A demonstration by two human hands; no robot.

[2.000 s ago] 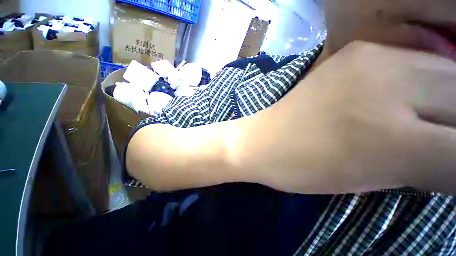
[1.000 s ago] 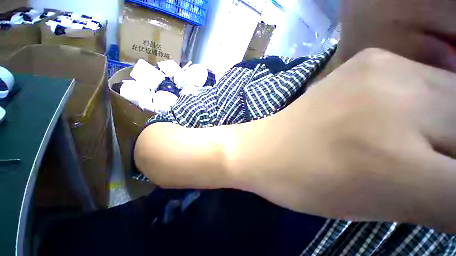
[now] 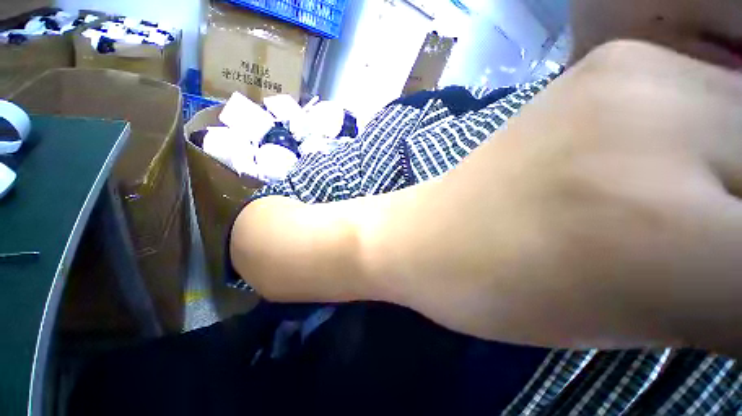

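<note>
One bare hand (image 3: 602,195) fills the right side, very close to the lens and blurred, with its bent arm reaching left to a checked sleeve. Its fingers run out of the picture, so its grip is hidden. I cannot tell whether it is my left or right hand. No second hand can be made out. On the green desk (image 3: 69,195) at the left edge lie a white curved band (image 3: 15,126), a white rounded object (image 3: 5,179) cut off by the edge, and a thin slim tool (image 3: 19,255).
Part of a face shows at the upper right. An open carton (image 3: 150,187) stands beside the desk. Another carton (image 3: 213,183) holds jumbled white-and-black housings. More filled cartons (image 3: 126,63) stand behind, with a closed carton (image 3: 252,61) below a blue crate (image 3: 301,15).
The view has shifted, so the desk and cartons sit slightly farther right. More of the white band and the white rounded object shows. The hand stays close to the lens.
</note>
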